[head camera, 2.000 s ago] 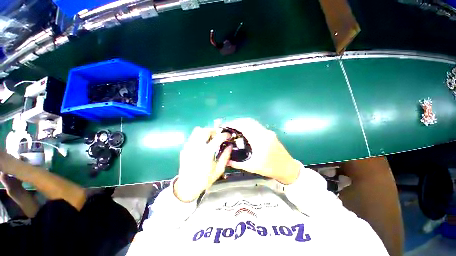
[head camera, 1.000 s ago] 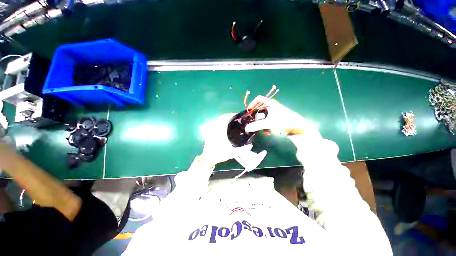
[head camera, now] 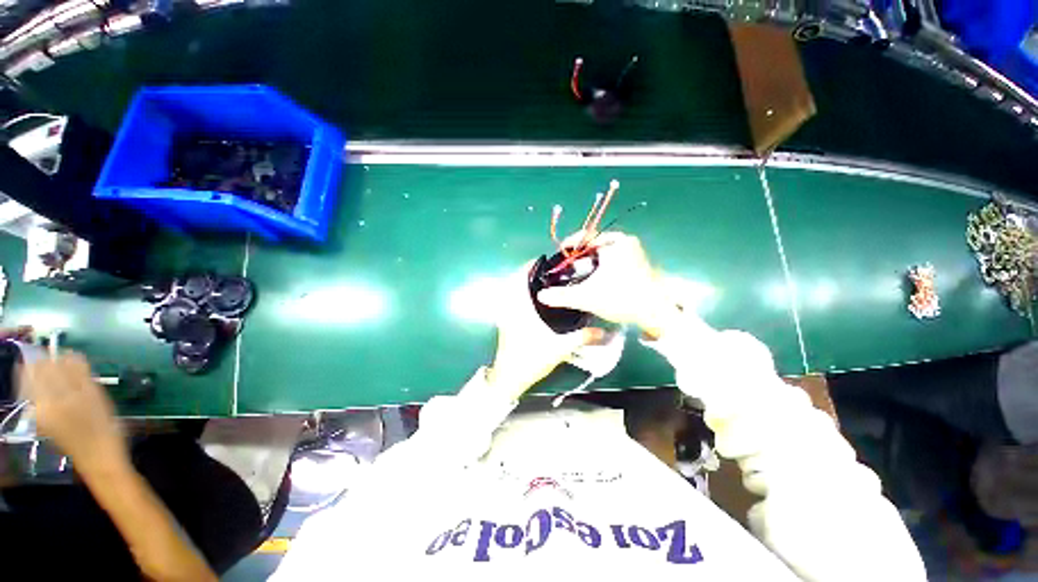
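Observation:
A black round camera ball head (head camera: 554,309) is held between my two hands above the green bench. Red and orange wire leads (head camera: 592,224) with small pale ends stick up from its top. My left hand (head camera: 526,347) holds it from the left and below. My right hand (head camera: 620,279) is at its right side, with fingers on the ball and at the base of the wires. A white part (head camera: 598,355) with a thin white cord hangs below the ball. Its upper part is hidden by my hands.
A blue bin (head camera: 324,188) with small black parts stands left, near black round caps (head camera: 196,324). A small wired part (head camera: 603,105) and a brown board (head camera: 774,85) lie on the dark strip. Coppery parts (head camera: 923,292) and a metal pile (head camera: 1004,250) lie right. Another person's hand (head camera: 71,407) is far left.
Since two seconds ago, the wires have come out above the ball, and the white part shows below it. The other person's hand has moved. The view has shifted.

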